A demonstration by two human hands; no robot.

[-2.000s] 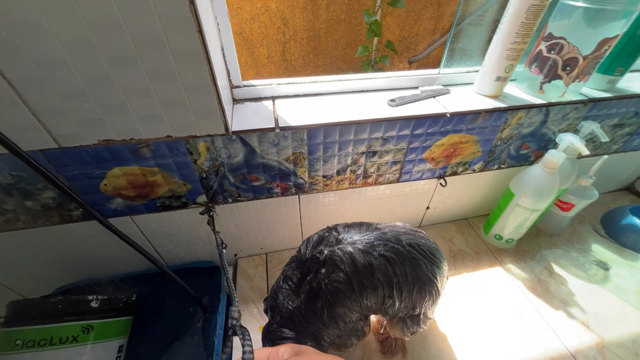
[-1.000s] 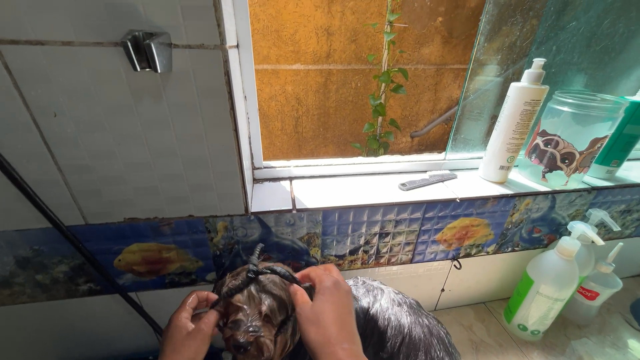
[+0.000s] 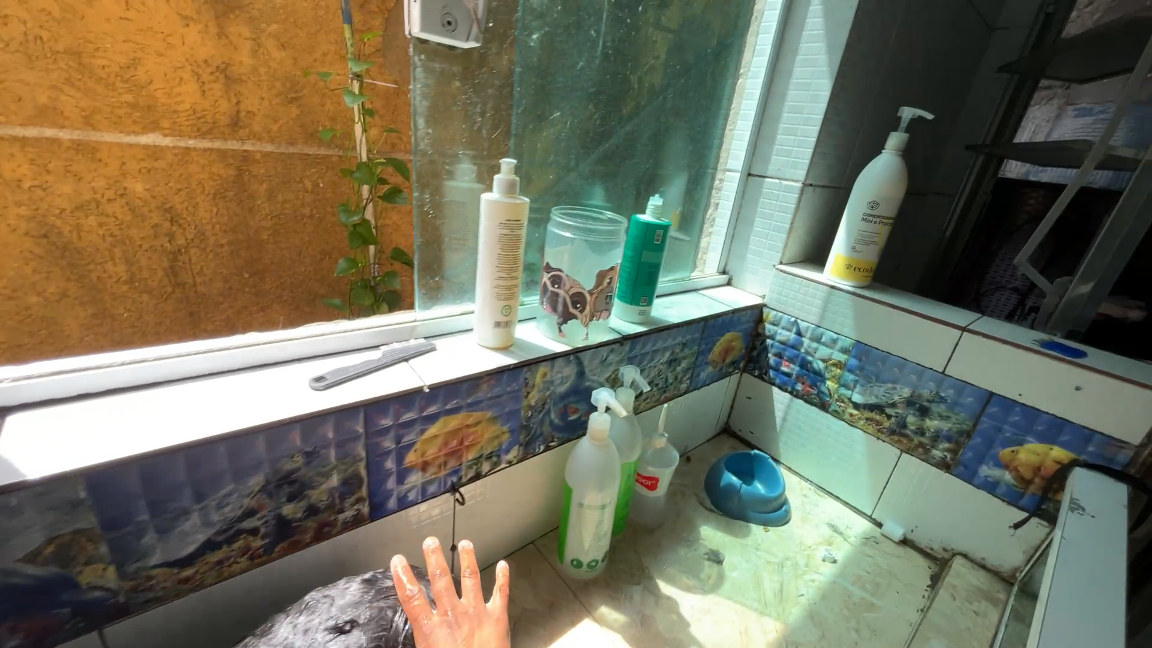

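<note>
My right hand (image 3: 454, 598) is wet, its fingers spread and pointing up, and it holds nothing. Right beside it, at the bottom edge, shows part of a wet dark-haired dog (image 3: 337, 616); the rest of the animal is out of frame. A clear spray bottle with a green label (image 3: 589, 504) stands beyond the hand to the right. Behind that are a second spray bottle (image 3: 627, 432) and a small nozzle bottle with a red label (image 3: 655, 472). My left hand is out of view.
On the window sill (image 3: 225, 414) lie a grey comb (image 3: 369, 364), a white pump bottle (image 3: 501, 261), a clear jar with a dog picture (image 3: 580, 279) and a green bottle (image 3: 641, 261). A conditioner bottle (image 3: 868, 216) stands on the right ledge; a blue bowl (image 3: 747, 486) is on the tub floor.
Both hands were at the dog's head with a dark cord one second ago; now the right hand is off it, fingers spread, and the left is out of frame. The view has swung right.
</note>
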